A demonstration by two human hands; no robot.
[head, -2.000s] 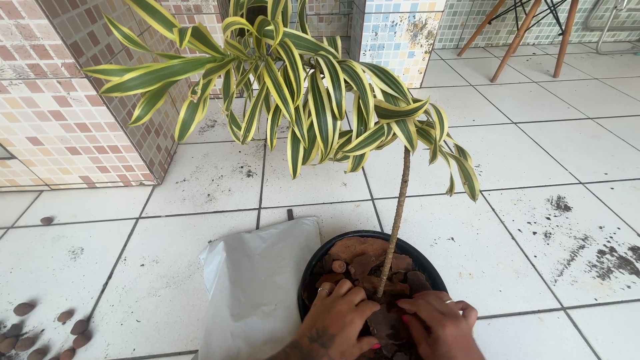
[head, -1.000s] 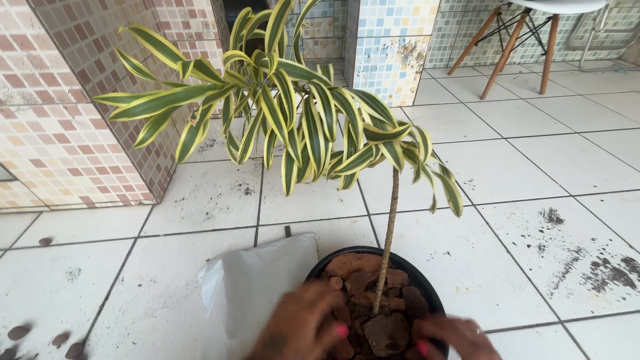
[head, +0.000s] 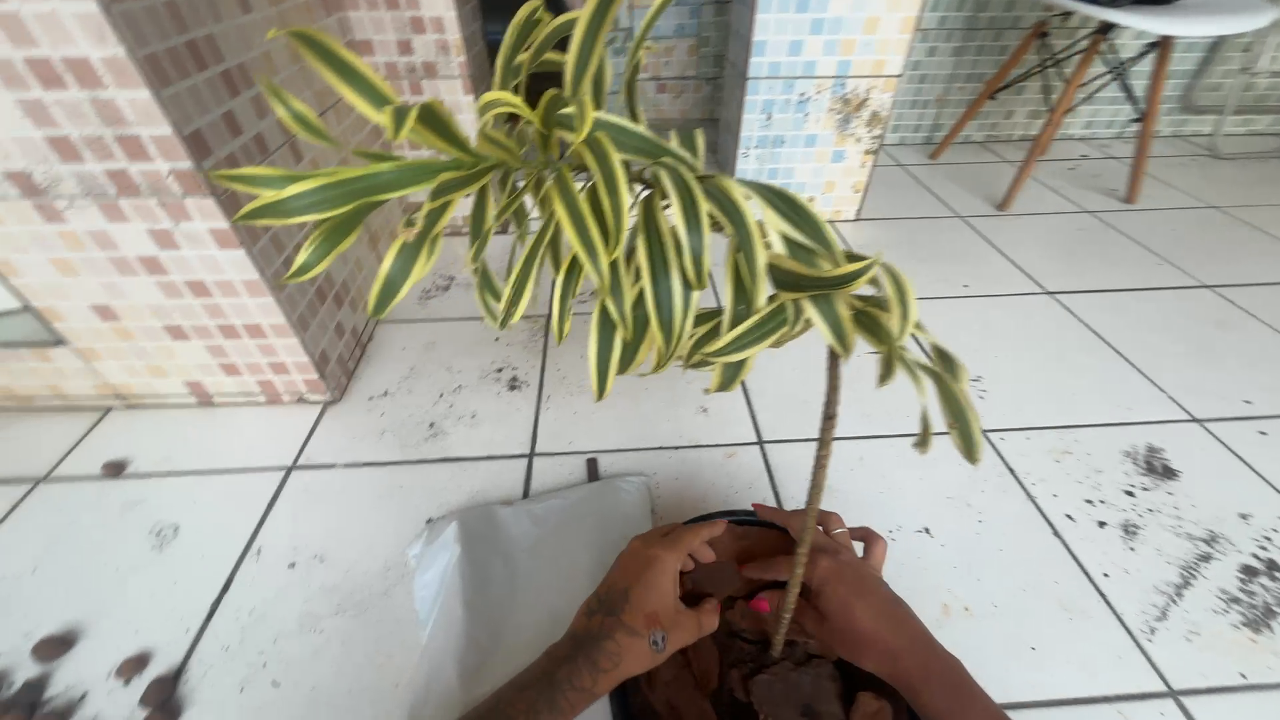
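A potted plant with yellow-edged green leaves [head: 650, 250] leans over on a thin bare stem [head: 815, 470]. Its round black pot [head: 622, 695] is filled with brown bark chunks [head: 795, 690]. My left hand [head: 650, 590], tattooed, is at the pot's left back, thumb and fingers around a flat bark piece [head: 712, 580]. Behind and right of the stem, my right hand [head: 840, 580], with a ring and pink nails, reaches over the bark at the back rim. Its fingertips are partly hidden, so whether it grips a piece cannot be told.
A white plastic bag [head: 530, 580] lies left of the pot on the white tiled floor [head: 380, 560]. Round brown pieces [head: 55, 645] are scattered at lower left, dark soil [head: 1250, 600] at right. Mosaic-tiled pillars [head: 170, 250] and a white chair with wooden legs [head: 1055, 120] stand behind.
Both hands have moved from the front and sides of the pot to its back part. The left hand now holds a bark piece there.
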